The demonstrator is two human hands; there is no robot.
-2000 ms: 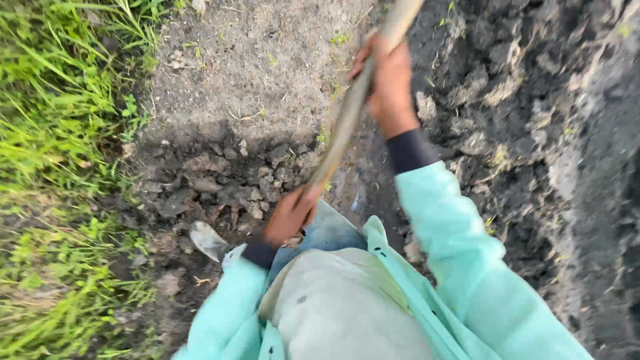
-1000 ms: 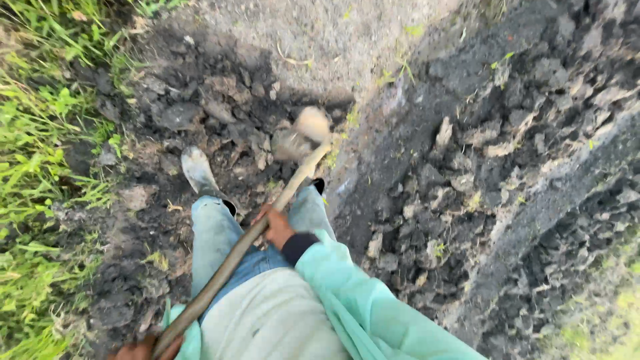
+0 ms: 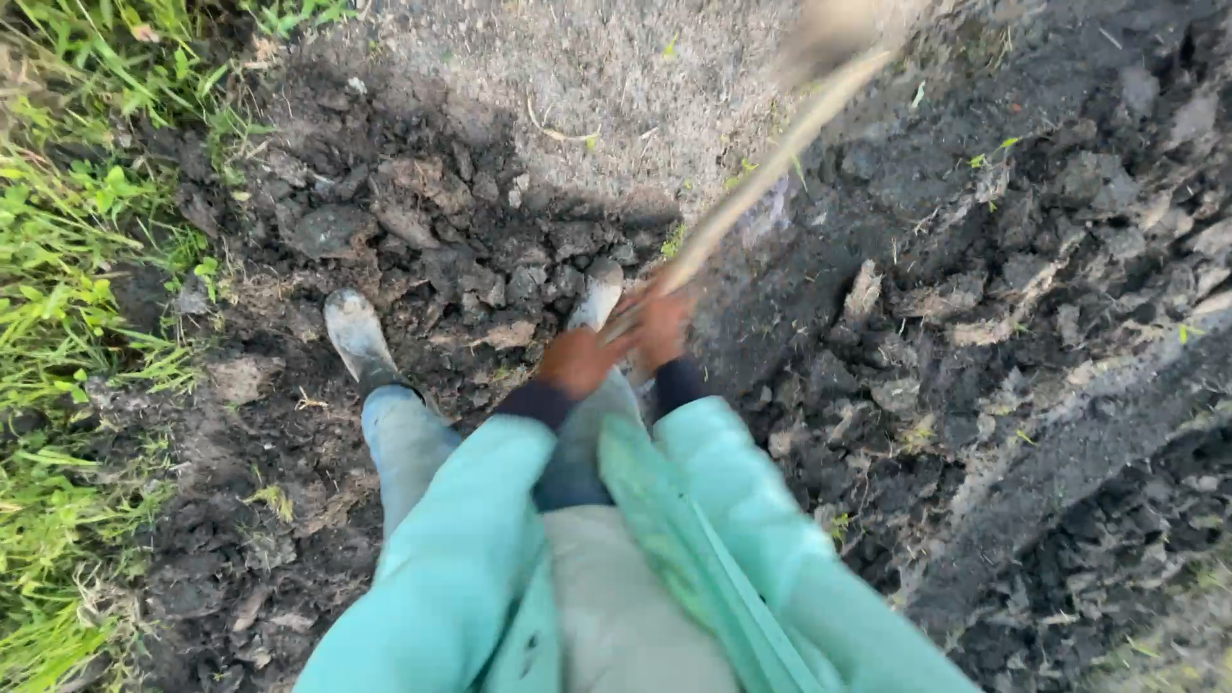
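A long wooden handle (image 3: 770, 173) slants from my hands up to the right. At its far end the tool's head (image 3: 833, 34) is a brownish blur at the top edge, so its kind is unclear. My left hand (image 3: 579, 363) is closed around the handle's near end. Just beside it, a little further up the shaft, my right hand (image 3: 662, 325) grips the same wood. Under the hands lies dark, broken soil (image 3: 433, 212), which borders a strip of pale unbroken ground (image 3: 616, 96).
My muddy left boot (image 3: 356, 332) stands on the clods; the right boot (image 3: 599, 294) is partly behind my hands. Green grass (image 3: 87, 289) grows along the left side. Rough turned clods (image 3: 962, 308) and a smoother dark strip (image 3: 1020, 510) run along the right.
One second ago my hands were far apart on the handle; now they are close together. The tool's head has moved from near my boots up and right, to the top edge.
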